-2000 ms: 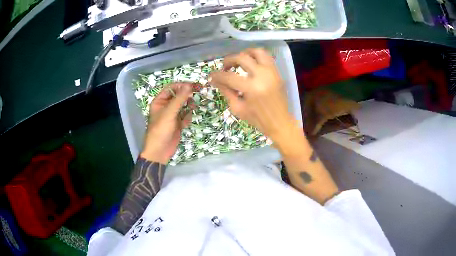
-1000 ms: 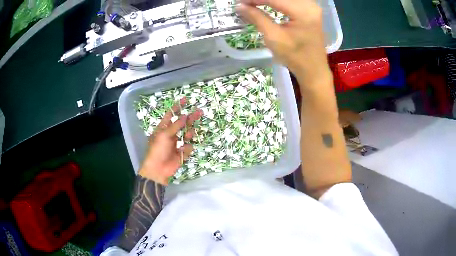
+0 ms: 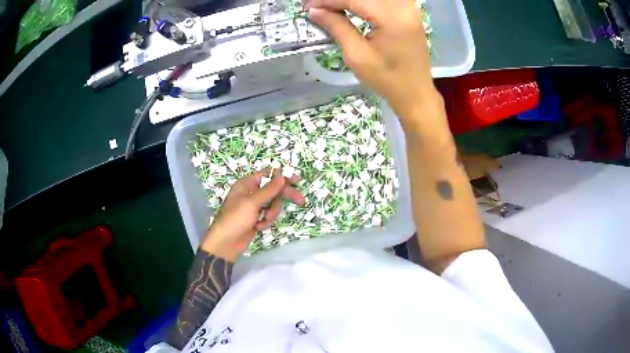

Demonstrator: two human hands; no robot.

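Note:
The near tub (image 3: 181,207), translucent plastic, is full of small white-and-green workpieces (image 3: 338,152) and sits against my white shirt. My left hand (image 3: 255,207) is low over the pile at the tub's left, fingers curled, with white-headed workpieces at the thumb and fingertips. My right hand (image 3: 376,45) reaches over the assembly fixture (image 3: 283,31), its thumb and index finger together at the fixture's right end. Whether a workpiece is between them cannot be told. The far tub (image 3: 461,58), holding similar pieces, is partly hidden behind my right hand.
A silver pneumatic cylinder (image 3: 107,74) and dark tubing (image 3: 141,114) are left of the fixture on the dark green table (image 3: 55,117). A loose white piece (image 3: 113,144) lies near its edge. A green bag (image 3: 45,24), red stool (image 3: 69,286) and red bin (image 3: 494,96) are around.
My right hand has gone from over the near tub up to the fixture and has since shifted slightly left. My left hand has closed more and moved slightly right over the pile.

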